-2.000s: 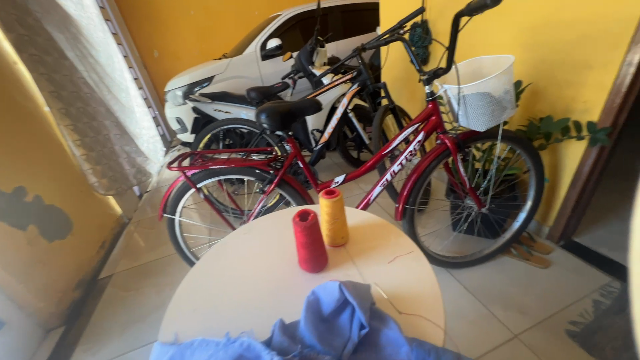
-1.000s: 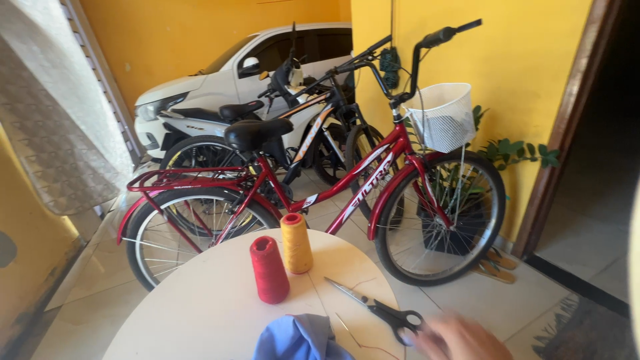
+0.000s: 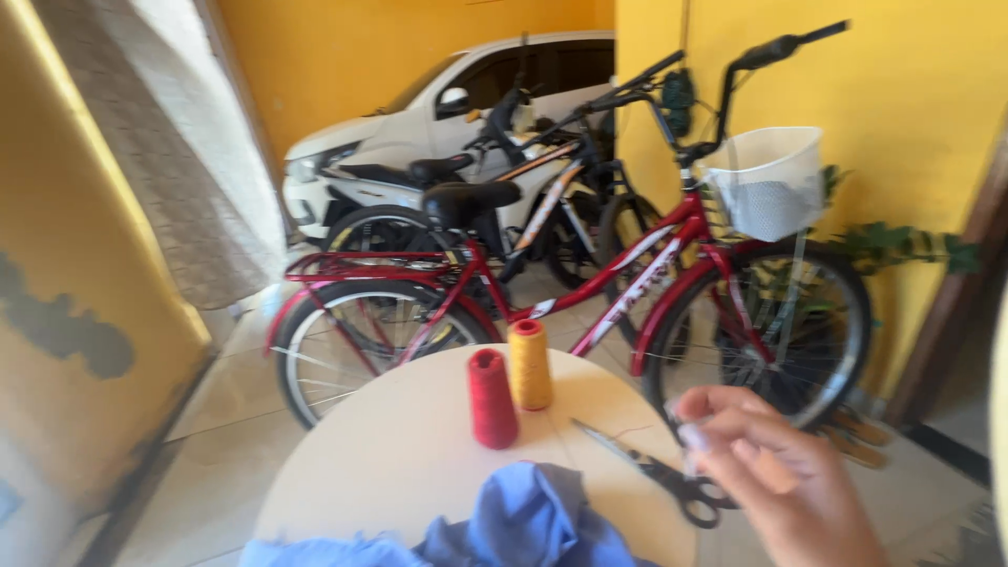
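My right hand point(image 3: 776, 465) is raised at the lower right, above the table's edge, with thumb and fingertips close together; blur hides whether something thin is between them. Beside and partly behind it, black-handled scissors point(image 3: 650, 466) lie on the round pale table point(image 3: 362, 449), blades pointing up and left. A cone of red thread point(image 3: 493, 402) and a cone of yellow thread point(image 3: 530, 366) stand side by side near the table's far edge. Crumpled blue cloth point(image 3: 528, 512) lies along the near side. My left hand is out of view.
A red bicycle point(image 3: 583, 295) with a white basket point(image 3: 768, 185) stands just beyond the table. Behind it are another bicycle, a motorcycle and a white car point(image 3: 394, 142). A curtain point(image 3: 181, 157) hangs left; a plant and sandals point(image 3: 854, 437) are at the right.
The scissors, not seen in the oldest frame, lie on the table in both later ones. My right hand, low beside their handles one second ago, is now raised with its fingertips drawn together.
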